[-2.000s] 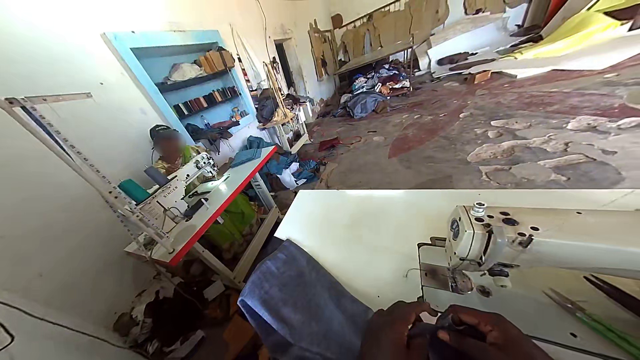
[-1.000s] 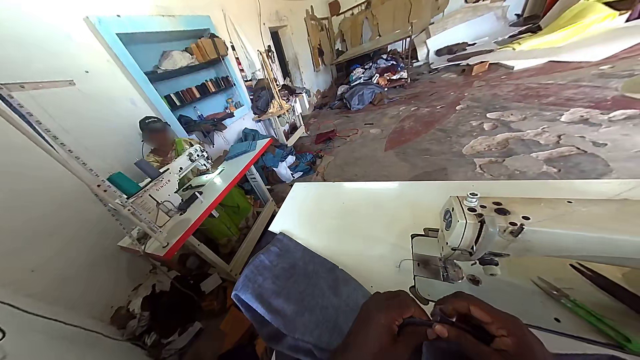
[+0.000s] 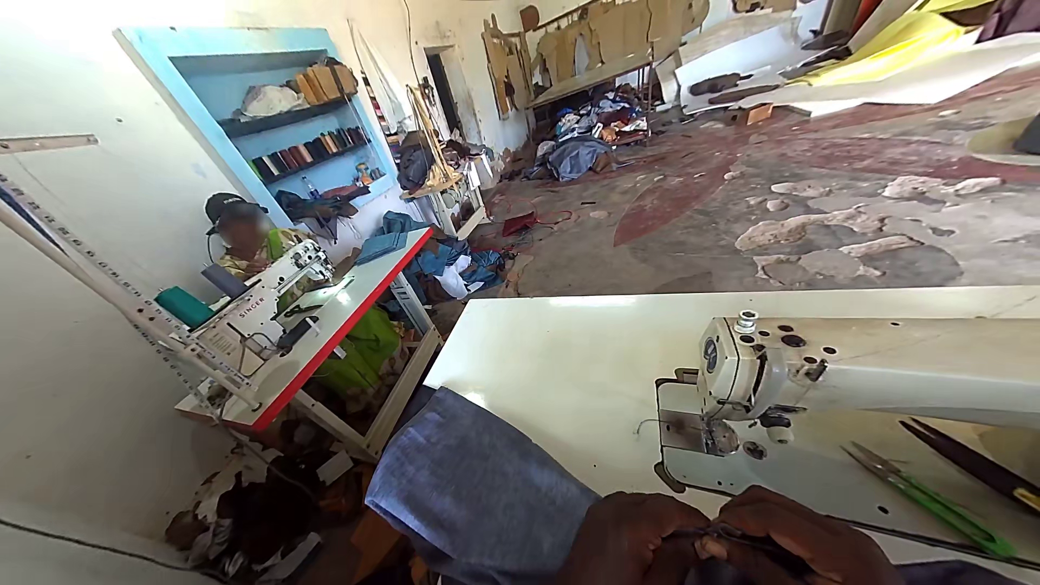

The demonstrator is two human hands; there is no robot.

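Observation:
At the front edge of the white sewing table [image 3: 536, 349], my left hand [image 3: 630, 532] and my right hand [image 3: 804, 532] meet, pinching a piece of dark fabric [image 3: 723, 532] between their fingertips. Blue-grey fabric [image 3: 475, 479] drapes over the table's corner, left of my left hand. Just beyond my hands stands the head of an industrial sewing machine [image 3: 743, 366], above its metal needle plate [image 3: 686, 431]. Green-handled thread snips [image 3: 926, 496] and dark-bladed scissors [image 3: 975, 463] lie on the machine bed to the right. My hands hide most of the held fabric.
On the left, a person [image 3: 244, 236] sits behind a Singer sewing machine [image 3: 252, 313] on a red-edged table [image 3: 349, 349]. A blue wall shelf [image 3: 284, 122] holds thread spools. Scraps [image 3: 260, 520] cover the floor at lower left. Cloth piles [image 3: 577, 154] lie farther back.
My hands remain together at the table's front edge, and their fingers have shifted on the dark fabric. The blue-grey fabric still hangs over the corner.

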